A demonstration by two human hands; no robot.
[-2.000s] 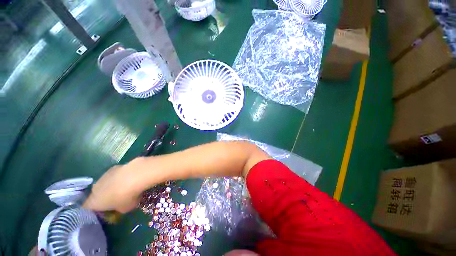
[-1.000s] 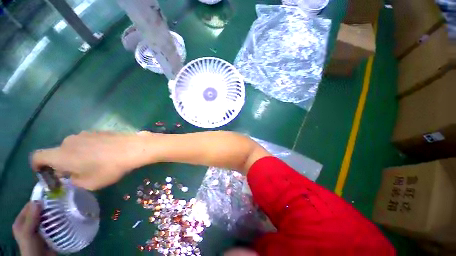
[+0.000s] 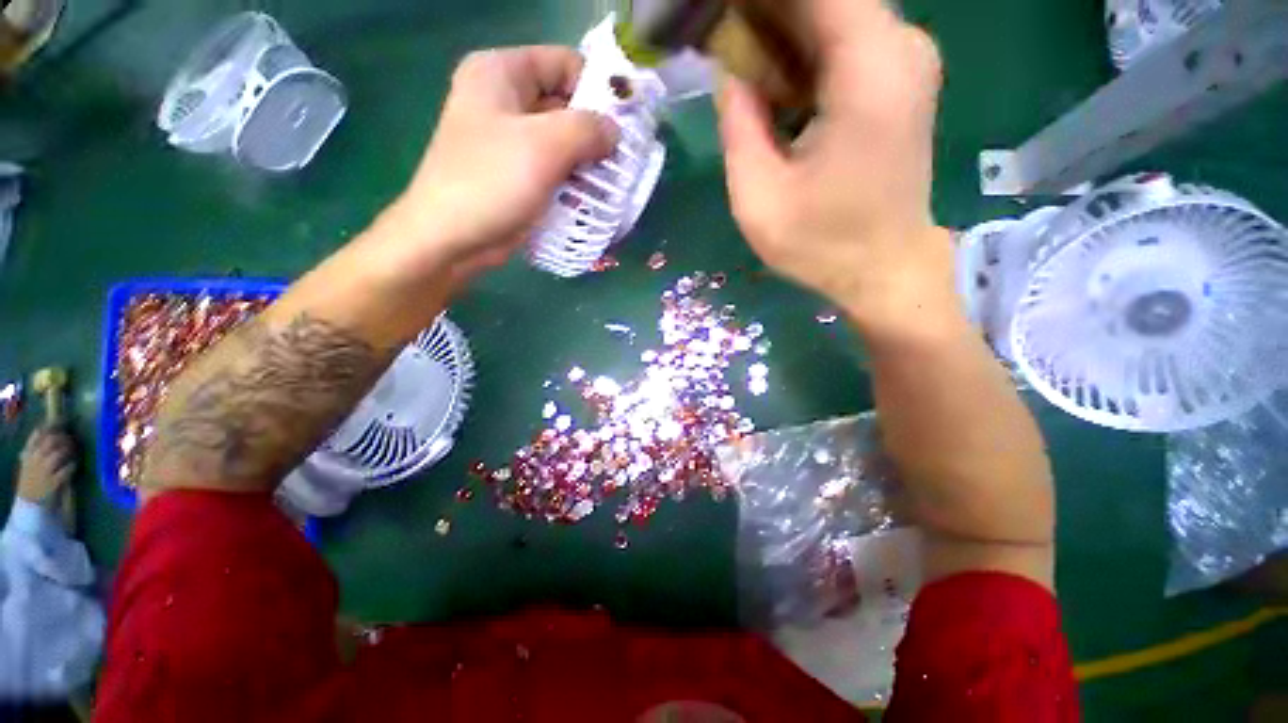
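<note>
My left hand (image 3: 495, 148) holds a white clip-on fan (image 3: 600, 184) on edge at the top centre, its slotted side towards me. A small dark hole shows near its upper end. My right hand (image 3: 841, 156) grips a soft-face hammer (image 3: 706, 28) by the head, a dark and metal shape with a yellow-green face close beside the fan's top. The hammer is partly blurred and cut by the top edge. A loose pile of shiny copper-red and silver discs (image 3: 636, 431) lies on the green bench below both hands.
Blue tray of discs (image 3: 108, 410) at left, partly behind my left forearm. Other fans: beside the tray (image 3: 403, 403), upper left (image 3: 254, 106), right (image 3: 1158, 311). Clear bag (image 3: 805, 523) by my right forearm. Metal post (image 3: 1144, 106) upper right. Another person's hand (image 3: 45, 466) holds a hammer at far left.
The view has swung left, bringing the blue tray and other person into sight. The held fan and my hands have moved from lower left to top centre. My left hand now shows fully.
</note>
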